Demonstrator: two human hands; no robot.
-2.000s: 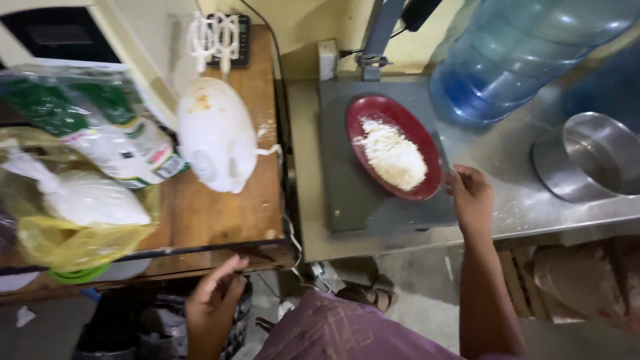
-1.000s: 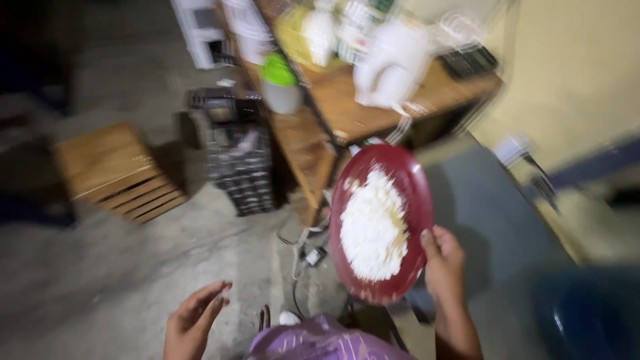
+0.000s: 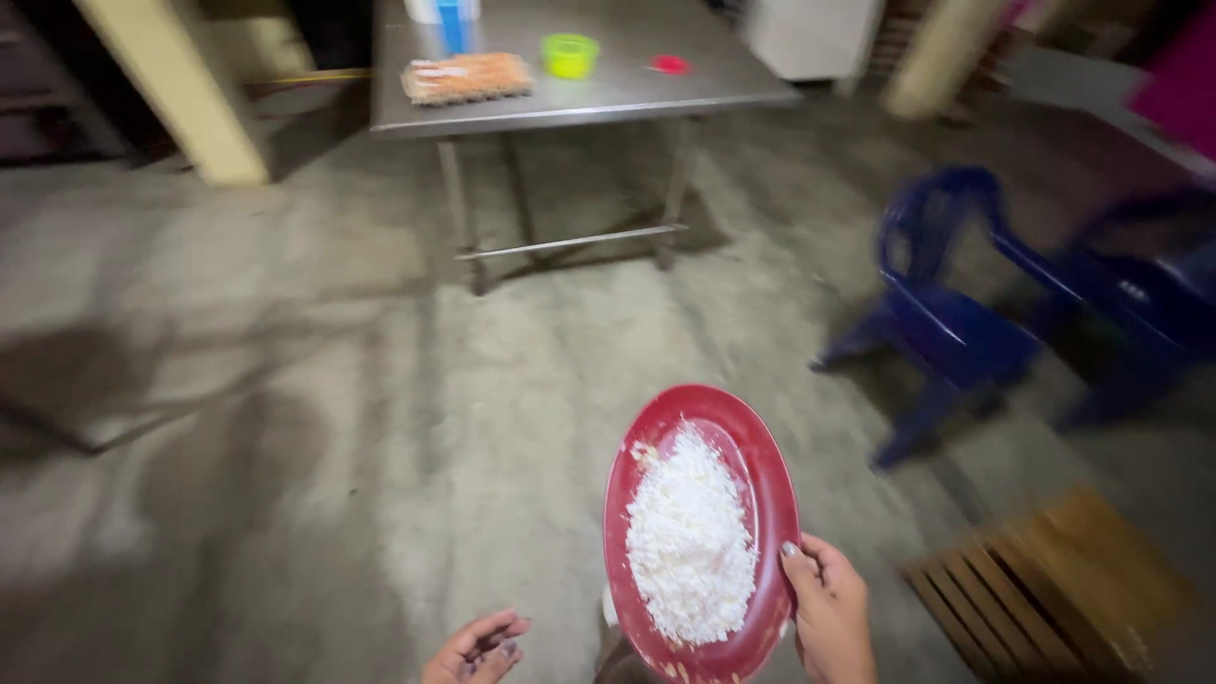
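Note:
My right hand (image 3: 828,603) grips the right rim of a red oval plate (image 3: 774,475), thumb on top, above the floor. A heap of white powder (image 3: 692,541) fills much of the plate, with some yellowish bits near its upper left edge. Left of the plate, my left hand (image 3: 478,651) has its fingers apart and holds nothing. Farther ahead, a metal table (image 3: 608,109) carries a tray of eggs under clear wrap (image 3: 467,78), a lime green container (image 3: 570,57) and a small red item (image 3: 670,65).
Blue plastic chairs (image 3: 959,328) stand on the right. A slatted wooden crate (image 3: 1054,579) lies on the floor at the lower right. A pale yellow post (image 3: 176,90) rises at the upper left, and a white cabinet or appliance (image 3: 807,33) is beyond the table.
My right hand took hold of the plate, which lay on the grey scale-like platform two seconds ago, and has carried it away. The view has swung from the worktop to the open floor.

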